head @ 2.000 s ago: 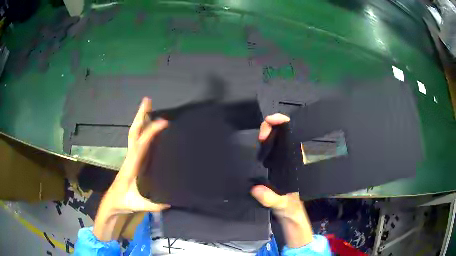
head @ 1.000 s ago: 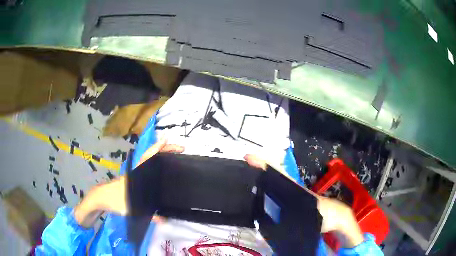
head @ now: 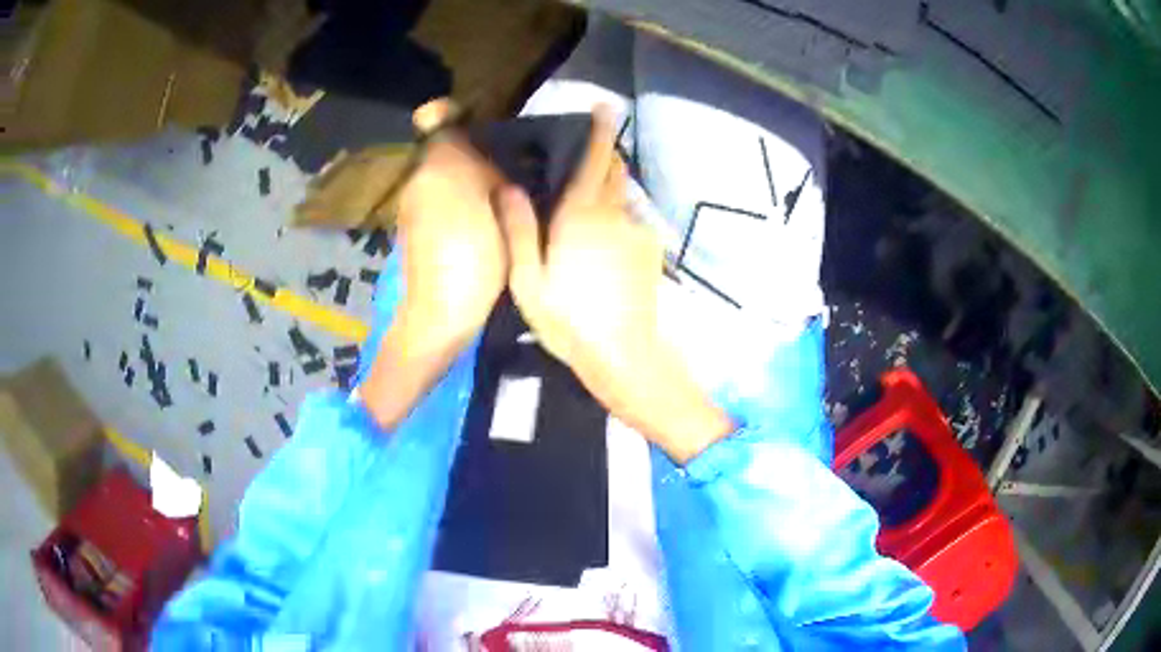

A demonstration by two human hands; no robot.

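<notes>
A black cardboard insert [head: 528,497] lies lengthwise over my lap, with a small rectangular window that shows white. Its far end is under and between my hands. My left hand [head: 452,242] is on the left of the far part, its fingers at the far edge. My right hand [head: 598,280] is on the right of it, its fingers along the right edge. The hands are close together and hide the middle of the insert. Thin black scrap strips [head: 728,206] lie on the white cloth over my lap.
The green bench [head: 1082,229] with grey-black blanks [head: 879,38] is at the upper right. A red stool [head: 949,510] stands at the right. Cartons [head: 115,77] are at the upper left, a red box [head: 121,560] at the lower left. Black chips litter the floor.
The insert has turned from crosswise to lengthwise over my lap. Both hands have moved inward and up to its far end. The view has shifted down and left, so less bench shows.
</notes>
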